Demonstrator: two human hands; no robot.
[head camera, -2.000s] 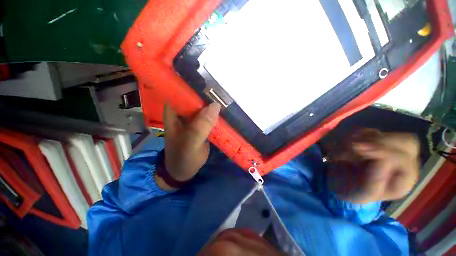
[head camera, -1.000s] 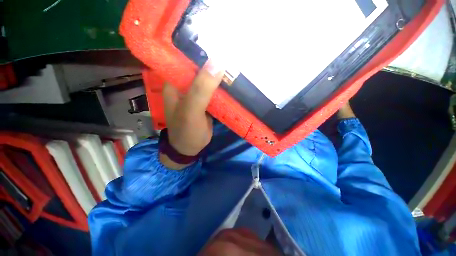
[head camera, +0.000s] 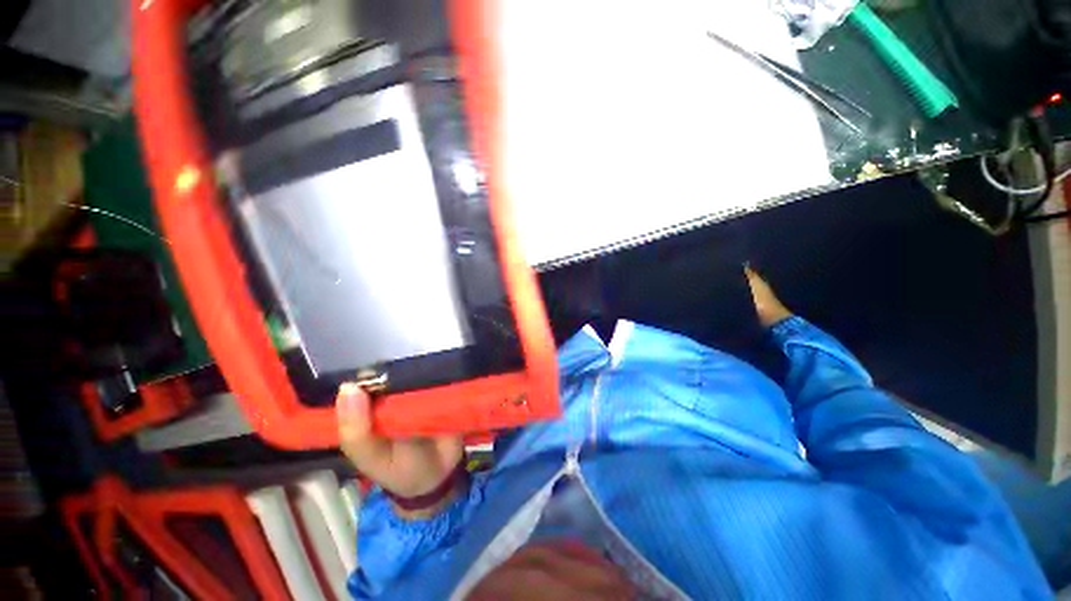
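Note:
My left hand, with a dark red wrist band, grips the near edge of a red-orange foam frame, thumb on top. The frame surrounds an open black tablet with a large silver battery showing. A small gold part sits at the tablet's near edge beside my thumb. The frame is slightly blurred. My right hand is low at the right, only partly visible; its fingers cannot be made out.
A white sheet lies on the bench, with thin metal tweezers and a green ridged coil at its right. Cables hang at the far right. Stacked red-edged trays stand at lower left.
My left hand has swung the framed tablet left and turned it more upright. The bench's white sheet and tweezers have come into view. My right hand moved down from near the frame to the side.

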